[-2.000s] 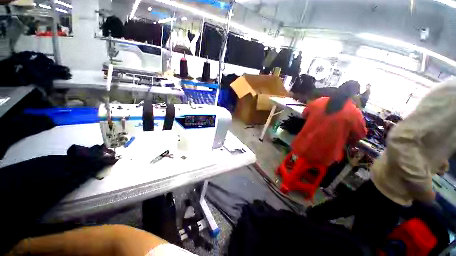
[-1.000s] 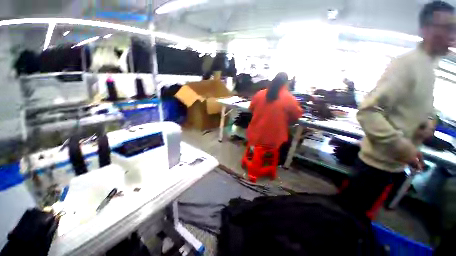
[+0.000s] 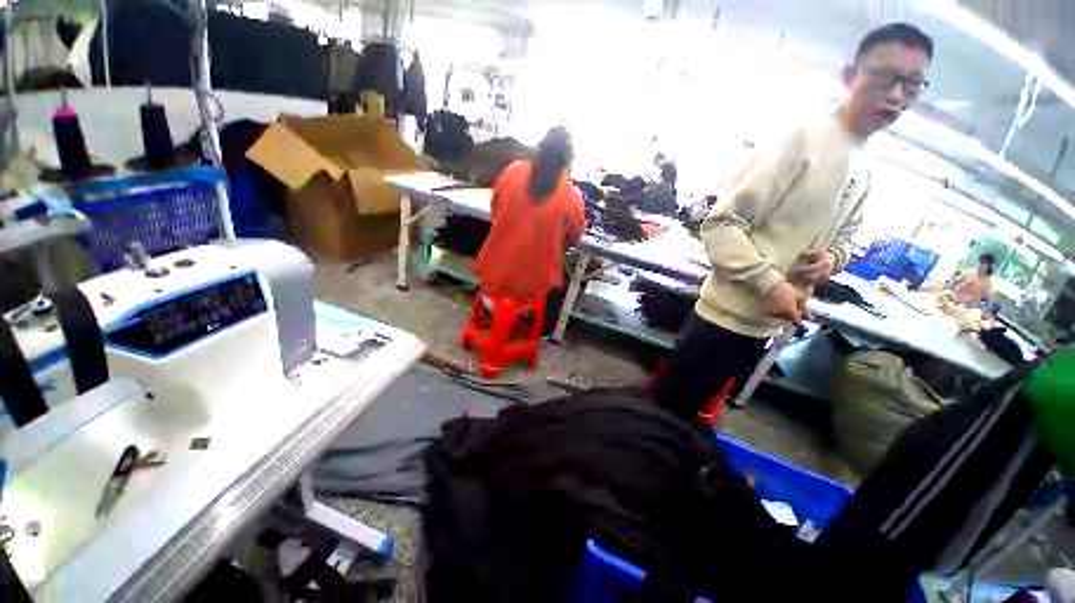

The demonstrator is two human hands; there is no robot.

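Neither of my hands is in the picture. A large heap of black garments lies nearest in front, over a blue plastic crate. The white sewing machine stands at the left, its needle end cut off by the left edge. Two black fabric strips hang over its head. Dark thread snips lie on the white machine table, with a small brown tab beside them.
A person in a cream top stands beyond the crate, facing me. Another in orange sits on a red stool. Behind are an open cardboard box and cloth-covered tables. At right, a striped dark trouser leg shows close by.
The view has swung right and the machine has moved towards the left edge. The cloth at the needle has left the picture. The person in cream now faces me, and the blue crate shows more.
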